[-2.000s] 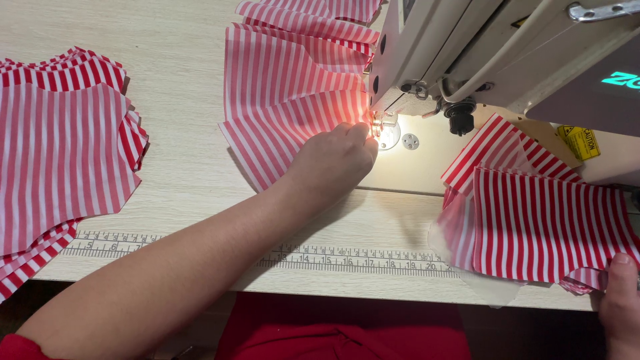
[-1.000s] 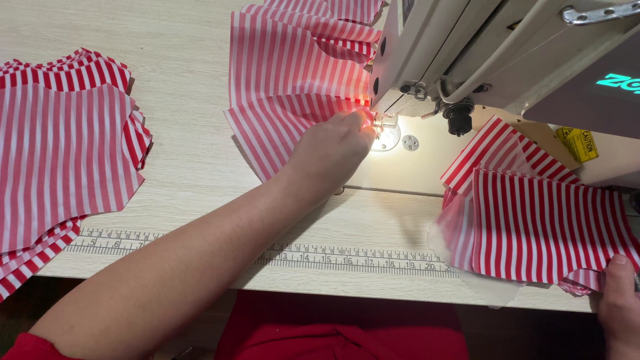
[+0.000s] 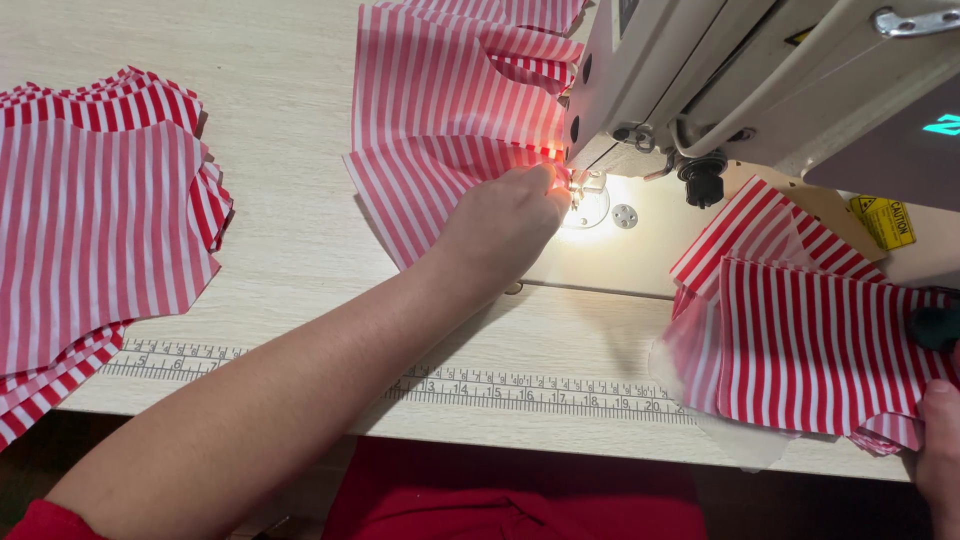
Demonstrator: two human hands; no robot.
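Observation:
My left hand [image 3: 504,225], fingers closed, pinches the edge of a red-and-white striped fabric piece [image 3: 450,97] close beside the lit presser foot [image 3: 586,184] of a sewing machine [image 3: 675,82]. The fabric lies in folds to the left of the machine head. At the right edge, my right hand [image 3: 941,442] is partly out of view; its thumb rests against a stack of striped fabric pieces [image 3: 817,345]. A dark object [image 3: 934,328] lies on that stack near the hand. Whether the right fingers grip the fabric is hidden.
Another stack of cut striped pieces [image 3: 90,225] lies at the left. A printed ruler scale [image 3: 525,386] runs along the table's front edge. A yellow caution label [image 3: 883,222] is behind the right stack. A round metal disc [image 3: 625,216] sits beside the needle plate.
A dark object now shows on the right stack near my right hand. My left hand remains by the presser foot, still on the striped fabric.

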